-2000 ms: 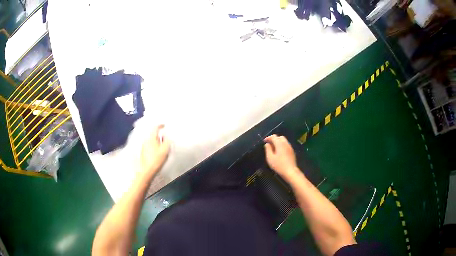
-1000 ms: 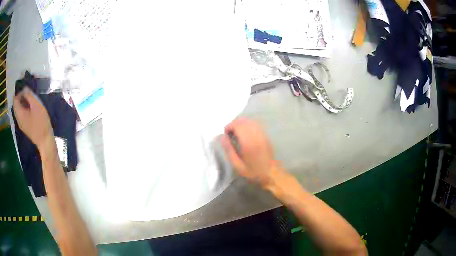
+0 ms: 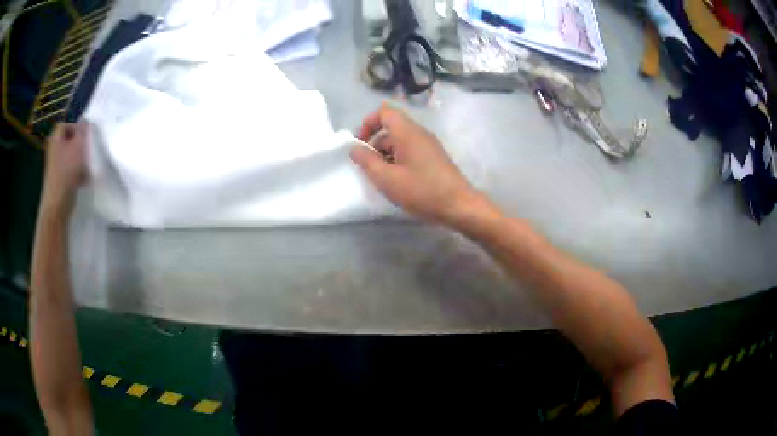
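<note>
A white fabric piece [image 3: 221,162] lies spread and partly folded on the pale grey cutting table [image 3: 341,281]. My left hand [image 3: 68,157] is at its left edge, fingers closed on the cloth. My right hand [image 3: 405,162] pinches the right end of the fabric between thumb and fingers. Black-handled shears [image 3: 400,64] lie on the table beyond my right hand, handles towards me.
Printed paper sheets [image 3: 545,30] lie at the back. A tape measure [image 3: 605,136] curls right of my right hand. Navy and white scraps [image 3: 728,102] are heaped at the far right. Dark navy cloth [image 3: 106,60] lies at the far left edge. Yellow-black floor tape [image 3: 170,398] shows below.
The white fabric, a tall sheet one second ago, now lies lower and folded shorter. Both hands have gripped its ends. The shears have come into view. The camera view has also shifted.
</note>
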